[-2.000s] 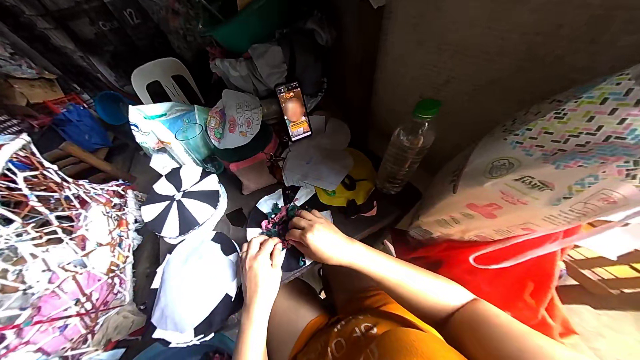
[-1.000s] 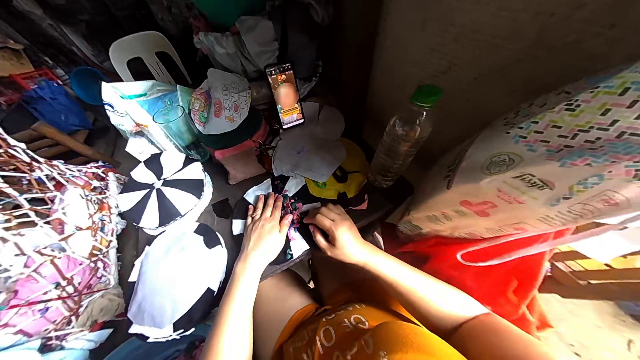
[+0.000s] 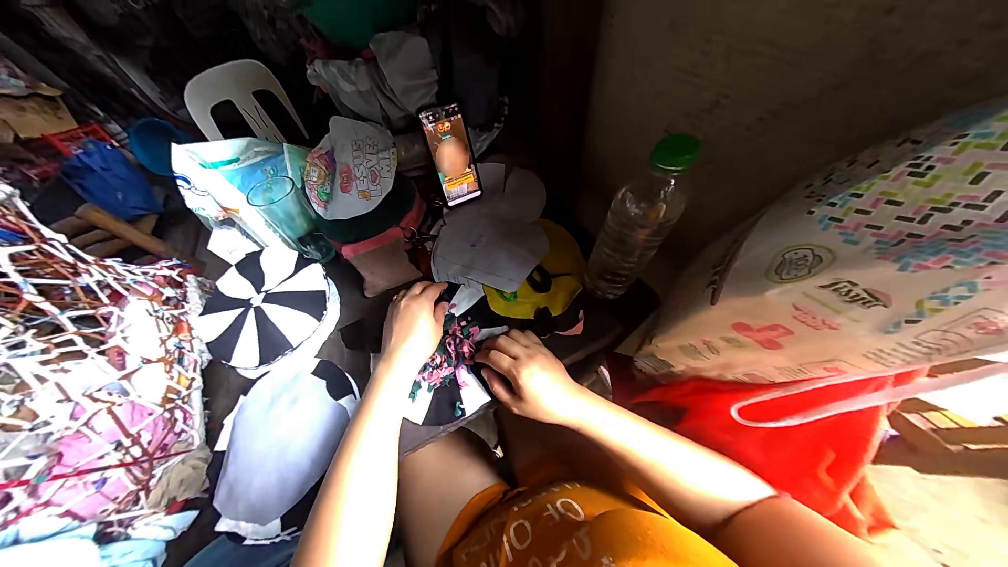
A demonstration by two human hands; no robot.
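A small heap of pink and dark green fabric scraps (image 3: 450, 354) lies on a black and white cloth piece (image 3: 442, 405) in front of me. My left hand (image 3: 416, 319) rests at the heap's left edge, fingers bent over the dark cloth. At the heap's right edge is my right hand (image 3: 524, 370), its fingertips curled down close to the cloth; whether they pinch anything is hidden. Farther left lies a round black and white segmented cloth piece (image 3: 264, 307). Below it sits a stack of white and black cloth pieces (image 3: 279, 449).
A smartphone (image 3: 450, 153) stands tilted behind grey cloth pieces (image 3: 488, 244) and a yellow cloth piece (image 3: 543, 291). To the right are a plastic bottle with a green cap (image 3: 638, 220) and a large printed sack (image 3: 819, 299). A wire basket (image 3: 94, 378) stands left, a glass (image 3: 276, 205) behind.
My left hand has moved from over the scraps to their upper left edge, uncovering more of the heap. My right hand stays on the right side.
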